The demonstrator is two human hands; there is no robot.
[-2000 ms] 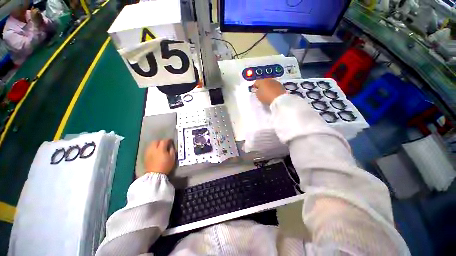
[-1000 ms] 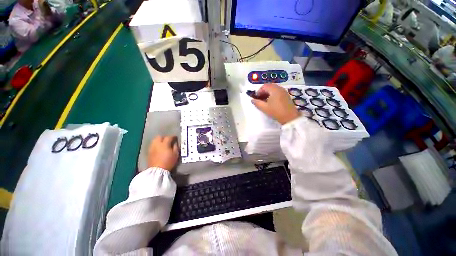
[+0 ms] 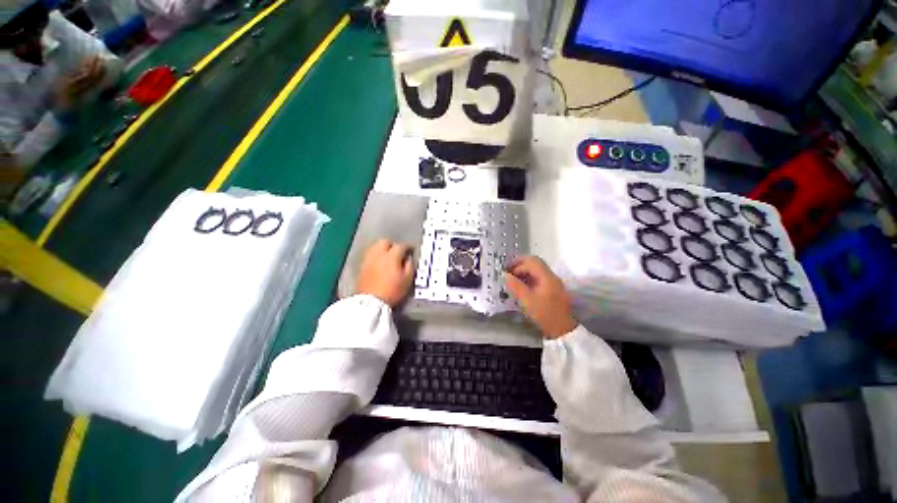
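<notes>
The black fixture [image 3: 464,261] sits on the perforated metal plate [image 3: 500,222], with a round ring-like shape in its seat. My left hand [image 3: 387,273] is at the plate's left edge, fingers curled, with a small dark thing at the fingertips too unclear to name. My right hand [image 3: 541,298] is at the plate's right edge, thumb and fingertips close together; whether they hold anything is unclear. The right-hand tray stack [image 3: 595,285] bears rows of black rings [image 3: 695,248]. The left-hand tray stack [image 3: 162,314] bears three rings [image 3: 239,223] near its far end.
A white machine head [image 3: 457,93] marked "05" stands behind the plate. A black block [image 3: 510,183] and thin loose ring [image 3: 456,174] lie behind it. Keyboard [image 3: 472,378] and mouse [image 3: 641,377] are in front. The button panel [image 3: 626,154] has a red light. People sit far left.
My right hand has moved from the right-hand tray stack, where it held a black part, to the plate's right edge. My left hand is closer to the fixture. The view has shifted rightward.
</notes>
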